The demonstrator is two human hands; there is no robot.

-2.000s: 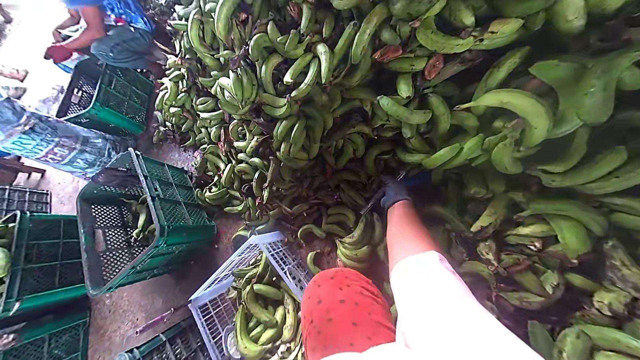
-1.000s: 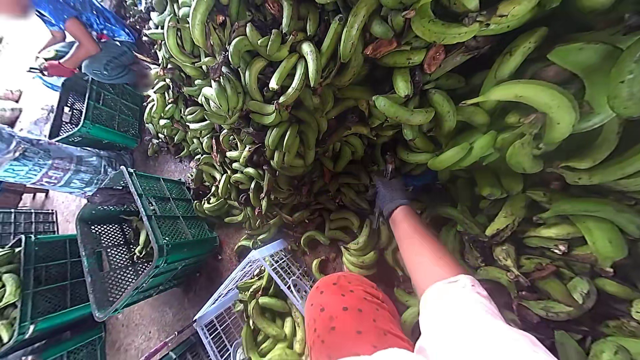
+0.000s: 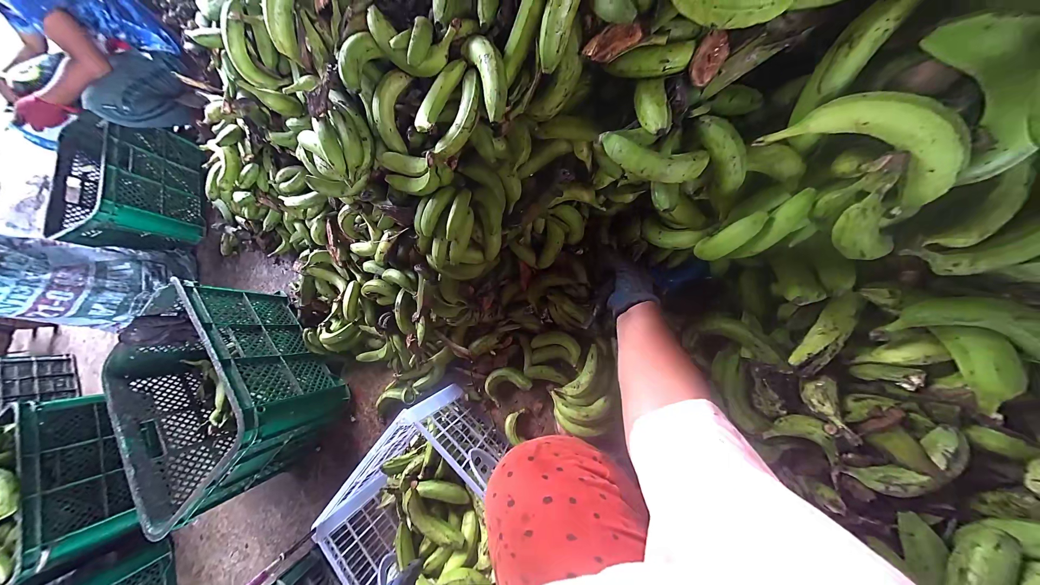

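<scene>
My right hand (image 3: 630, 286), in a dark glove, reaches into the shadowed middle of a big heap of green plantains (image 3: 463, 223). Its fingers are lost in the dark among the fruit, so what they touch or hold cannot be told. Something blue (image 3: 682, 276) lies just right of the glove. Below and left of it, a bunch of green plantains (image 3: 585, 398) rests low in the heap. Beside my red dotted knee (image 3: 565, 508) stands a white plastic crate (image 3: 443, 402) with loose green plantains (image 3: 439, 520) in it. I cannot make out my left hand.
Green plastic crates (image 3: 272, 357) stand at the left, one holding a few green pieces. Farther up is another green crate (image 3: 154, 183), near a co-worker's red-gloved hand (image 3: 41, 112). A printed plastic sack (image 3: 89, 284) lies between them. Large plantains (image 3: 894, 146) crowd the right side.
My right hand was at the heap with a dark narrow object showing above its fingers; now its fingers have sunk into the shadow between the plantains.
</scene>
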